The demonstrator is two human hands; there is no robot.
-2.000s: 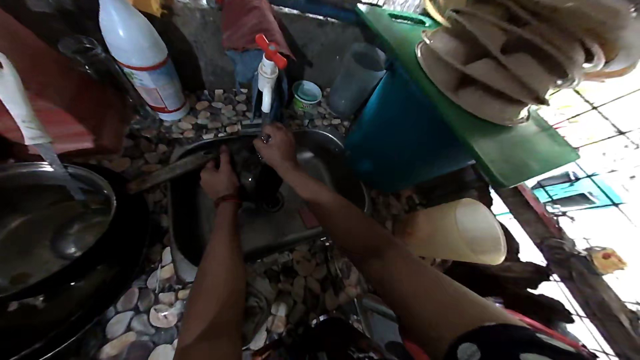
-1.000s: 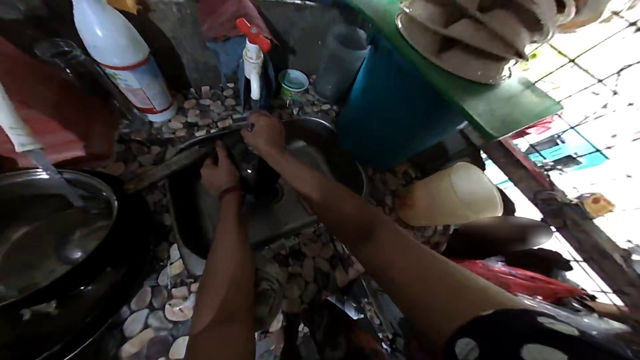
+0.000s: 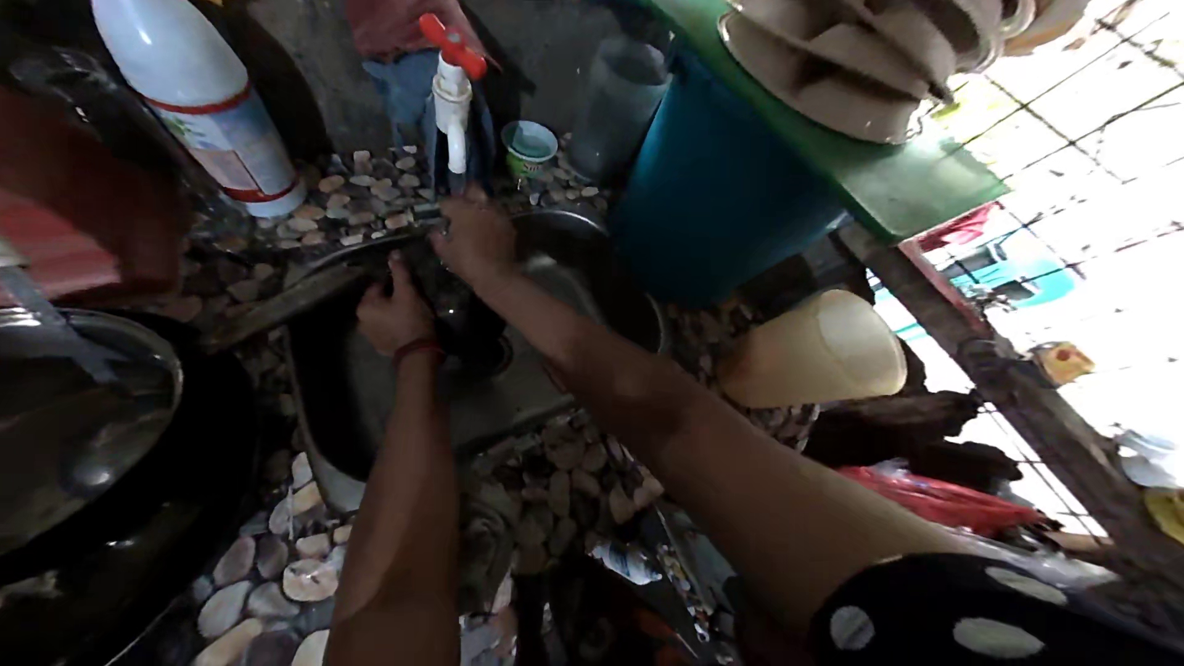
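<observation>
Both hands are over a metal sink point(image 3: 527, 402) set in a pebbled counter. My left hand point(image 3: 398, 310) grips the side of a dark pan or pot point(image 3: 453, 310), thumb up; its wooden-looking handle point(image 3: 287, 310) appears to stretch left across the sink's rim. My right hand point(image 3: 476, 236) is bent at the dark vessel's far edge, just below the white tap point(image 3: 451, 106) with its red handle. Whether the fingers of my right hand hold anything is hidden. The vessel's inside is too dark to make out.
A white bottle point(image 3: 199, 102) stands behind at left, a small cup point(image 3: 530, 148) and a grey translucent container point(image 3: 618, 106) behind the sink. A large pot point(image 3: 176, 444) with a ladle is at left. A blue bin point(image 3: 721, 185), a green board point(image 3: 888, 190) and a yellowish pitcher point(image 3: 814, 356) are at right.
My right hand has moved from over the dark vessel to its far edge, nearer the tap. My left hand has stayed at the vessel's side.
</observation>
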